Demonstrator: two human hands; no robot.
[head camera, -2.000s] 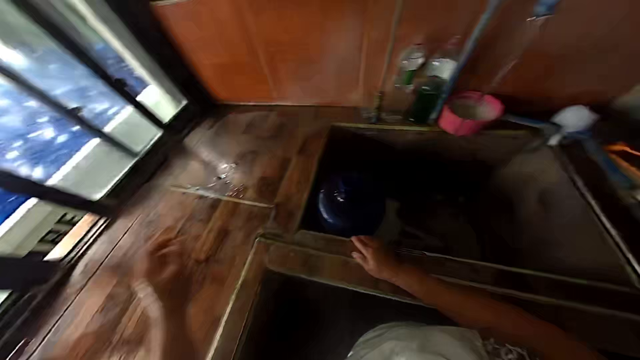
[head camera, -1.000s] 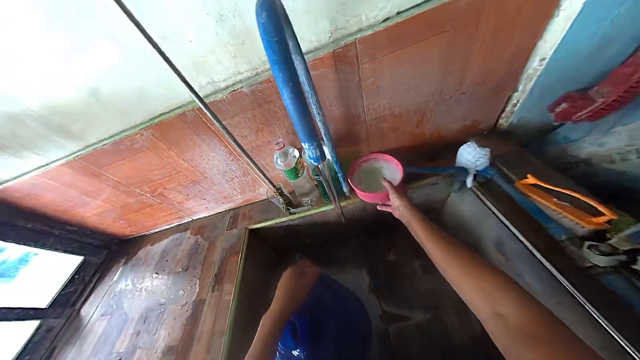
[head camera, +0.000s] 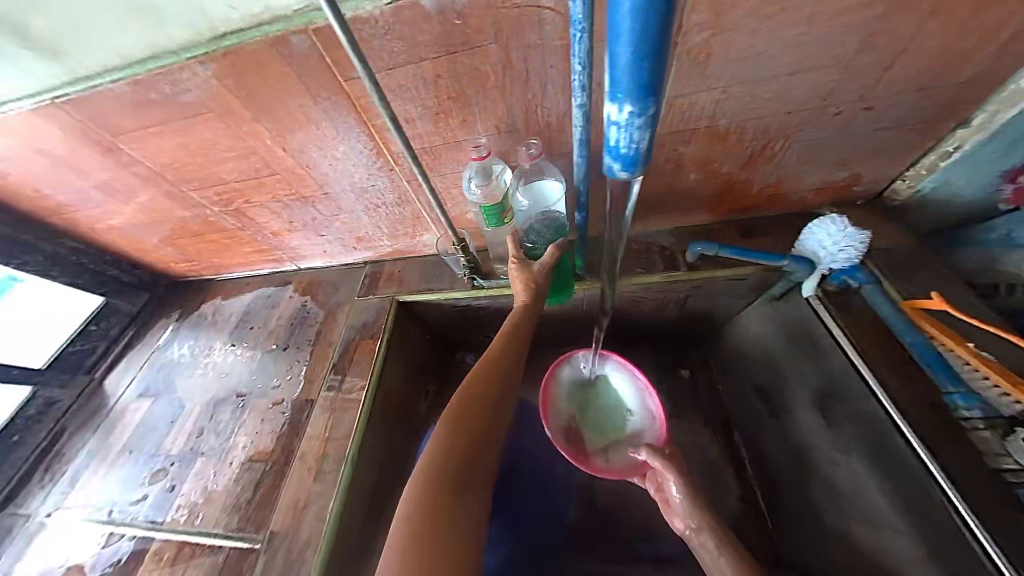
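My right hand (head camera: 668, 488) holds a pink-rimmed plastic bowl (head camera: 562, 448) by its lower right rim, over the dark sink basin (head camera: 808, 416). A green scouring pad or sponge (head camera: 600, 410) lies in cloudy water in the bowl. Water (head camera: 616, 264) pours into it from a blue pipe (head camera: 630, 120). My left hand (head camera: 532, 272) grips a clear plastic bottle of green liquid (head camera: 546, 232) at the basin's back ledge. Touching or close beside it stands a second clear bottle with a green label (head camera: 496, 213). A blue object (head camera: 532, 496) sits low in the basin, partly behind my left forearm.
A thin metal rod (head camera: 392, 120) and a clear cup (head camera: 450, 250) are left of the bottles. A thin blue pipe (head camera: 582, 104) runs up the wall. At right are a white round brush (head camera: 832, 242), blue pipe fittings (head camera: 904, 328) and an orange-handled brush (head camera: 972, 352). Wet wood-patterned counter (head camera: 232, 376) lies left.
The pink bowl has moved from the back ledge to under the running water, held in my right hand. My left hand has gone from above the blue object up to the green-liquid bottle.
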